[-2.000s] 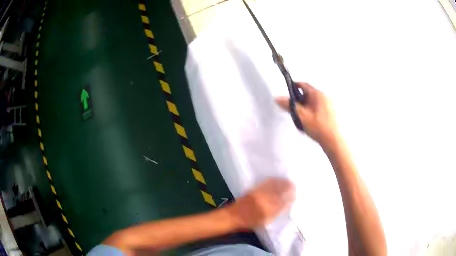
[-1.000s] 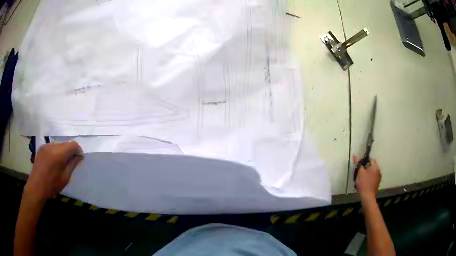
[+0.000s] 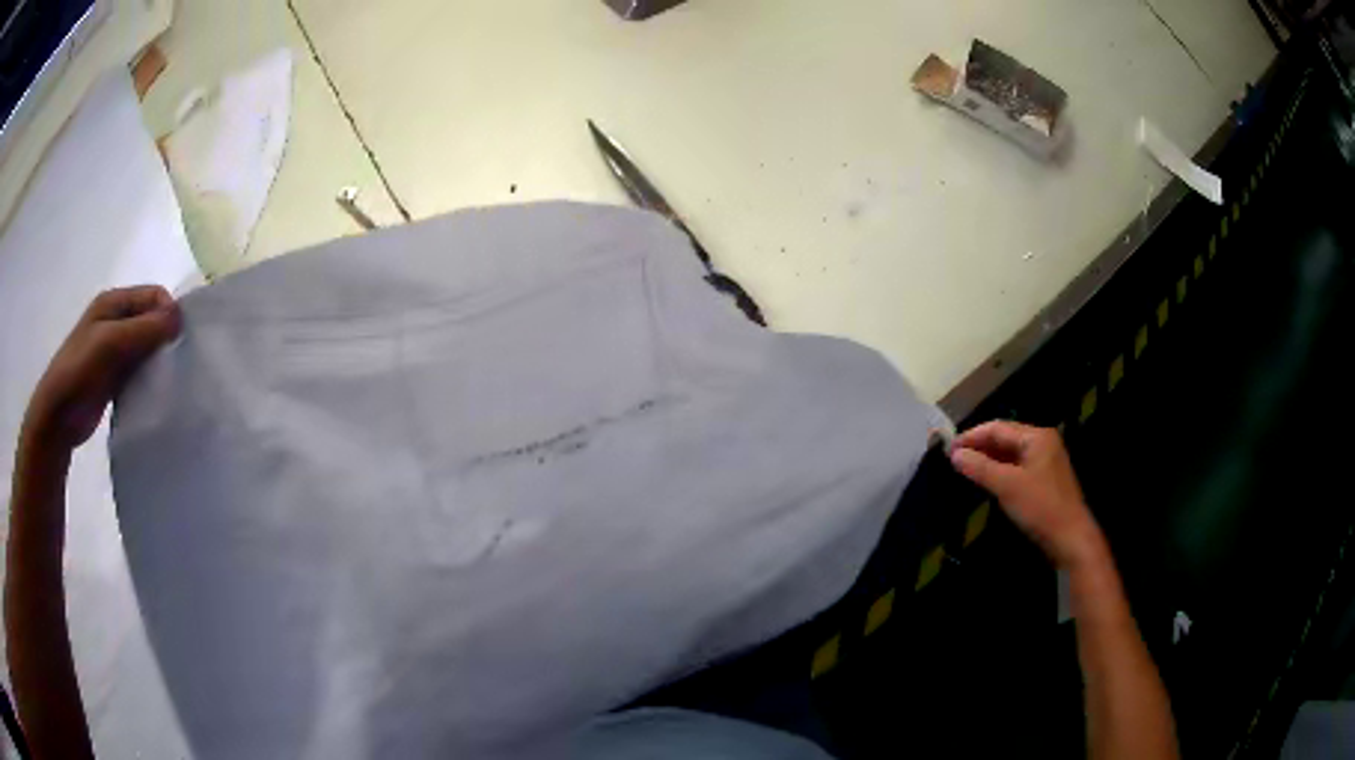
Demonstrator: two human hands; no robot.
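Observation:
A large marker paper sheet [image 3: 520,446] with fine printed lines and small text hangs between my two hands, over the table's near edge and in front of my body. My left hand [image 3: 119,349] is closed on its upper left edge. My right hand [image 3: 1025,483] pinches its right corner beyond the table's edge. The tailor's shears [image 3: 654,196] lie on the table just behind the sheet, blades pointing away; the paper partly covers the handles.
A small open box [image 3: 1008,101] stands on the cutting table [image 3: 803,164] at the right. A white paper strip [image 3: 1181,161] lies by the table's edge. More white paper [image 3: 89,223] and a curved offcut [image 3: 245,149] lie at the left. Striped floor tape [image 3: 1100,389] runs below.
The shears have left my right hand and lie on the table. My right hand now holds a paper corner. The sheet is lifted and stretched between both hands, and the view has turned.

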